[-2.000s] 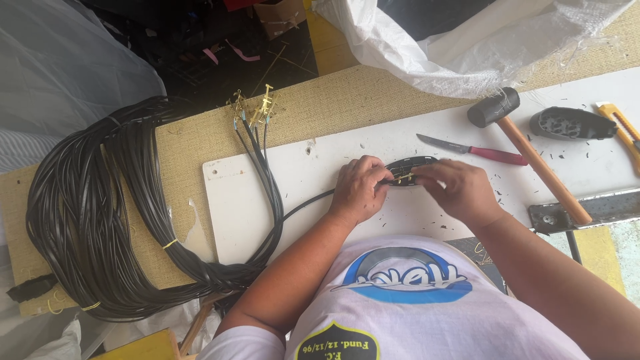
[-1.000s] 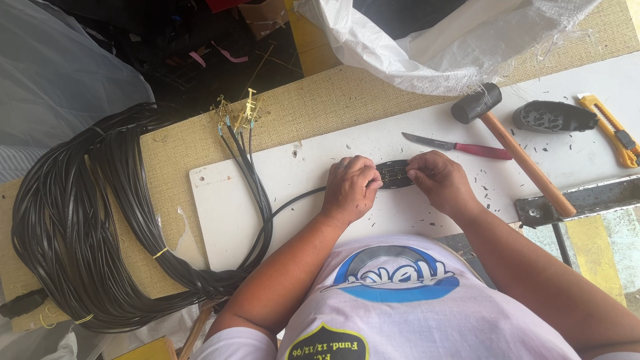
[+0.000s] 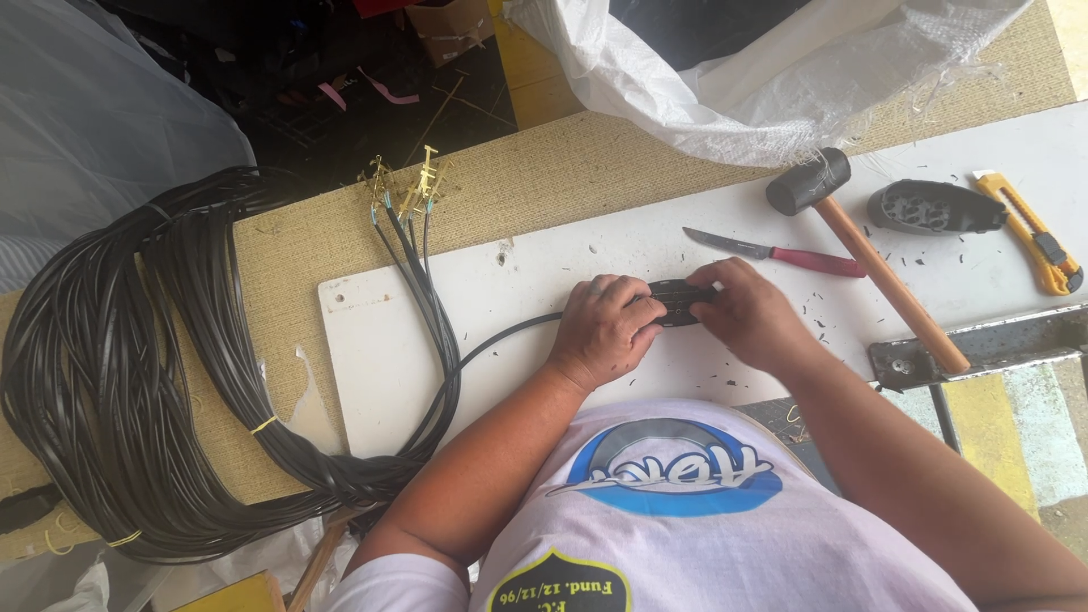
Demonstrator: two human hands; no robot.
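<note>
A black oval plastic housing (image 3: 677,303) lies on the white board, with small metal parts inside that are too small to make out. My left hand (image 3: 605,330) grips its left end, where a black cable (image 3: 508,334) runs in under the fingers. My right hand (image 3: 748,313) pinches the housing's right end between thumb and fingers. The cable leads back to a large coil of black cables (image 3: 110,365), bound with yellow ties, on the left. Several stripped cable ends with brass-coloured terminals (image 3: 425,183) stick out above the board's left part.
Beyond my right hand lie a red-handled knife (image 3: 816,261), a black rubber mallet (image 3: 888,280), another black plastic housing part (image 3: 931,208) and a yellow utility knife (image 3: 1037,238). A white woven sack (image 3: 680,115) stands at the back. A metal bar (image 3: 1003,340) edges the right side.
Both hands stay at the housing; the fingers of my right hand have shifted at its right end. Brass-coloured pieces showed between my hands two seconds ago.
</note>
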